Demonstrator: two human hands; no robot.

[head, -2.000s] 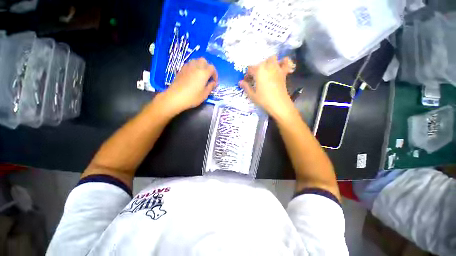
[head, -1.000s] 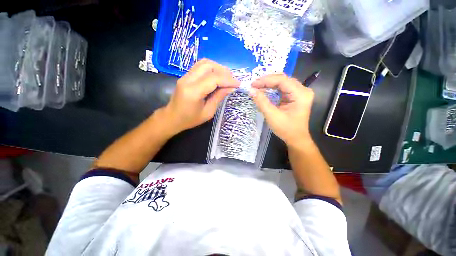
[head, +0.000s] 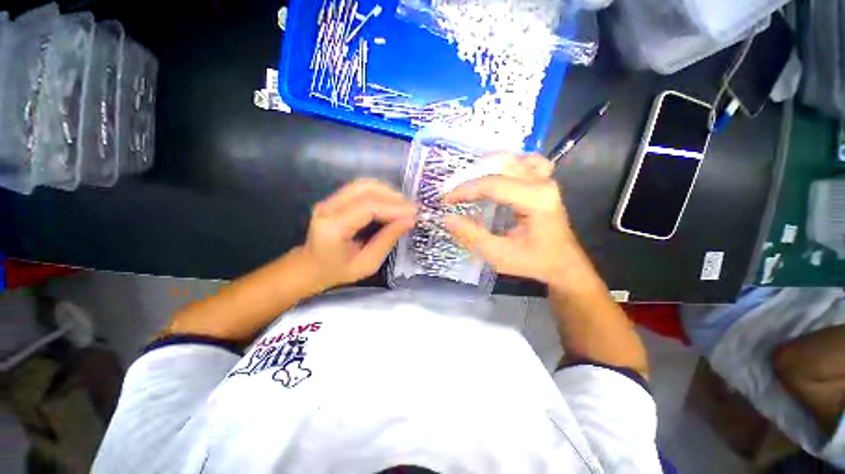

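My left hand (head: pixel 357 231) is over the left edge of the clear plastic box (head: pixel 404 268), thumb and index fingertips close together. My right hand (head: pixel 523 220) faces it from the right, blurred, with thumb and index slightly apart. Any small part between the fingers cannot be told from the rods behind. Thin assembled rods (head: pixel 437 250) fill the box. Behind it is the blue tray (head: pixel 422 67), with loose metal rods (head: pixel 338 56) at its left and front. Tiny white sleeves (head: pixel 505 83) are heaped at its right, partly in a clear bag (head: pixel 445 18).
Stacked clear boxes (head: pixel 79 102) stand at the left. A pen (head: pixel 579 132) and a smartphone (head: pixel 665 165) lie right of the tray, with a second phone (head: pixel 760 69) farther back. Lidded clear boxes (head: pixel 686 32) stand behind. Another person's arm (head: pixel 815 366) shows at the lower right.
Both hands have moved from the tray's front edge down over the clear box. The view has shifted, so more of the front rods and sleeve heap shows and the bag's label is gone.
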